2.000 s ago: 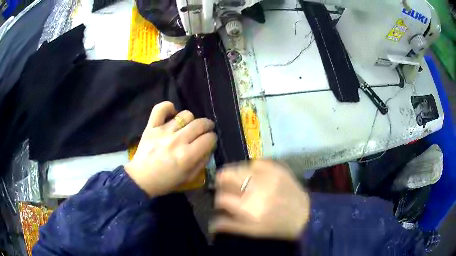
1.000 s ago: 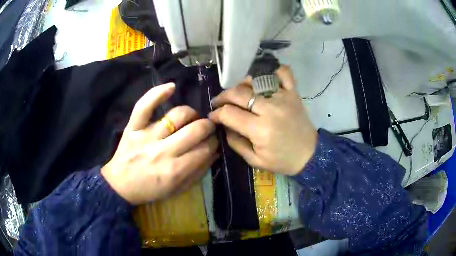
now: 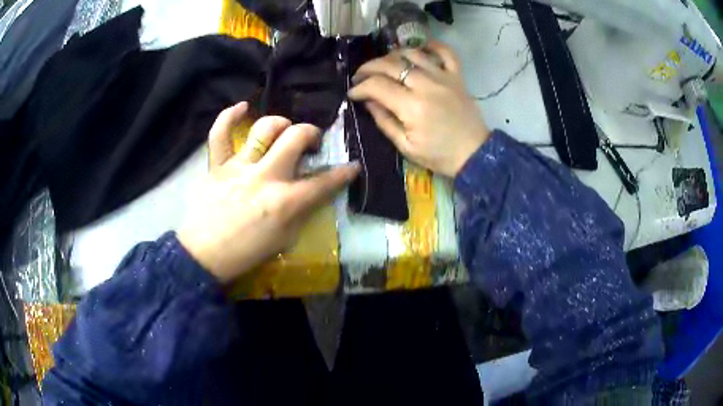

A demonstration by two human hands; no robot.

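Observation:
A black strip [image 3: 383, 178] with a light stitch line runs from the needle area toward the table's front edge, its near end lying flat on the table. A large black garment panel [image 3: 170, 87] lies left of it and reaches under the machine head. My right hand [image 3: 424, 103] lies on the strip just below the machine head, fingers bent, fingertips at its left edge. My left hand [image 3: 265, 186] is over the table left of the strip, fingers spread, one fingertip touching the strip's left edge. The needle is hidden.
The white sewing machine [image 3: 634, 71] stands at the right. A spare black strip [image 3: 563, 95] lies right of my right hand, with dark-handled snips [image 3: 617, 161] beside it. Yellow tape [image 3: 297, 258] is stuck along the front. A blue surface [image 3: 698, 262] is at far right.
The strip's near end has moved up toward the needle. The panel has shifted away from the front edge. My left hand has opened off the cloth; my right hand has moved slightly up.

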